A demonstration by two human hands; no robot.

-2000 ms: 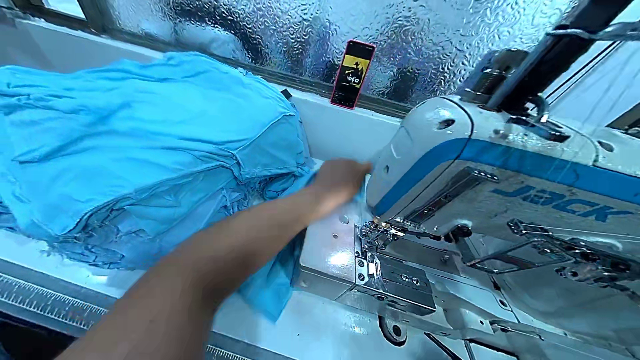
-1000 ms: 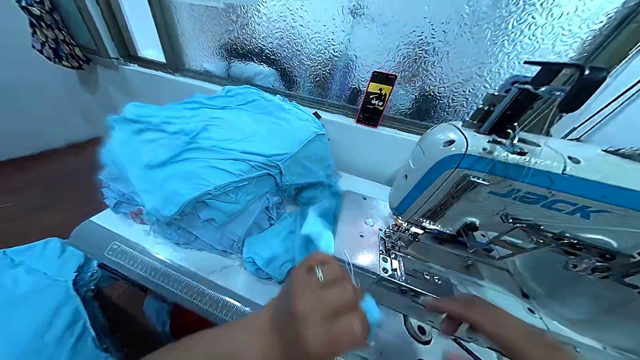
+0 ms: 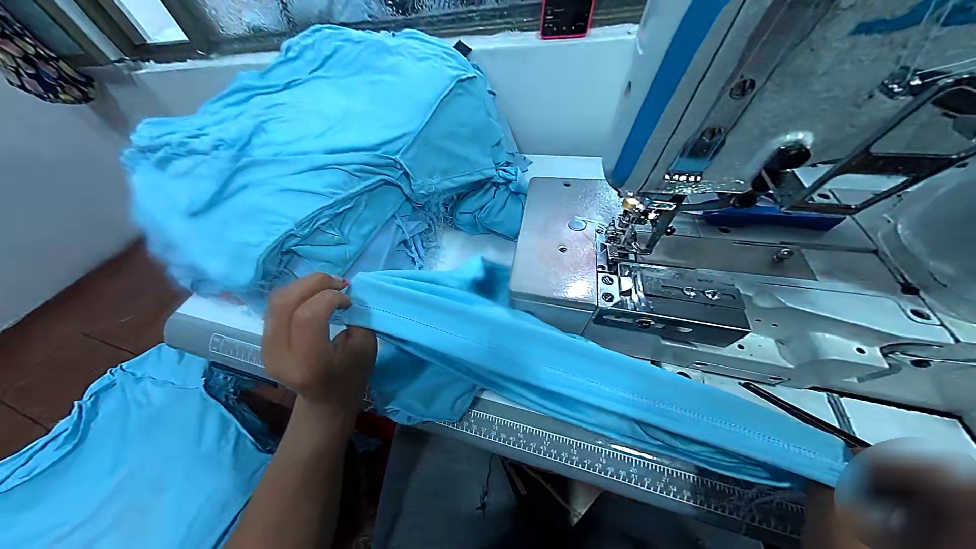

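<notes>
A light blue fabric piece (image 3: pixel 579 366) with a stitched line along its folded edge is stretched across the front of the sewing machine bed. Its left end is pinched in my left hand (image 3: pixel 316 339), beside the pile. At the lower right my right hand (image 3: pixel 900 492), blurred and partly cut off by the frame, grips the other end. Behind the fabric stand the needle and presser foot area (image 3: pixel 633 229) of the white and blue Jack sewing machine (image 3: pixel 686 91); no cloth shows under the foot.
A tall pile of light blue garments (image 3: pixel 305 145) lies at the back left of the table. Another blue garment (image 3: pixel 137 457) hangs low at the left. A ruler strip (image 3: pixel 564 450) runs along the table's front edge. A phone (image 3: pixel 566 17) leans on the window ledge.
My hands were close together near the machine bed a second ago; now they are far apart with the fabric drawn out between them. The view has tilted down and come closer.
</notes>
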